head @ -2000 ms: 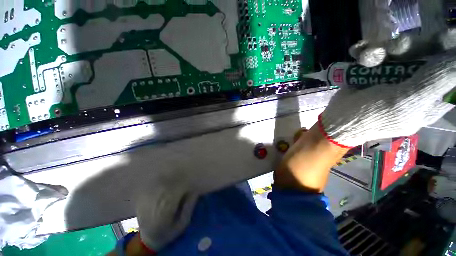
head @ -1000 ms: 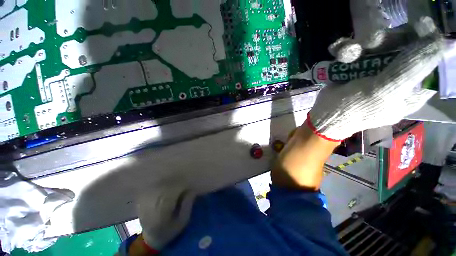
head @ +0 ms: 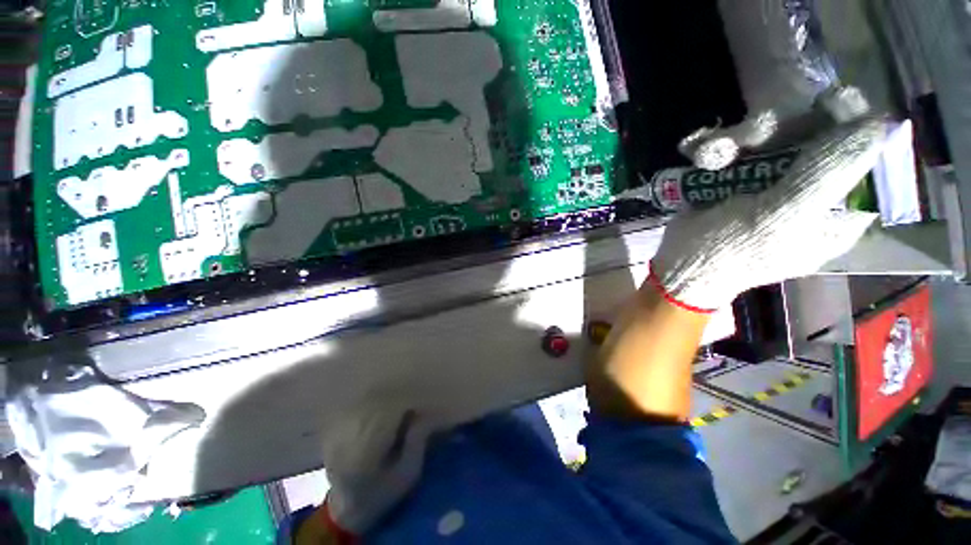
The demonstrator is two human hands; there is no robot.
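A large green printed circuit board [head: 293, 133] with silver-white areas lies in a black frame behind the pale conveyor rail [head: 426, 319]. My right hand [head: 761, 218], in a white knitted glove with a red cuff, is shut on a dark tube of contact adhesive [head: 735, 181]. The tube lies almost level, and its narrow tip points left to the board's lower right corner. I cannot tell whether the tip touches. My left hand [head: 375, 458], also gloved, rests at the rail's front edge in shadow. Its fingers are blurred, and I cannot tell whether it holds anything.
A crumpled white bag or wipe [head: 91, 442] lies on the rail's left end. Red and yellow buttons sit on the rail near my right wrist. A green surface [head: 202, 522] shows at the lower left. A red panel [head: 894, 357] stands at the right, beside yellow-black floor tape.
The view has shifted, so more of the board shows at the left and top. My right hand still holds the tube near the same board corner. My left hand has stayed at the rail.
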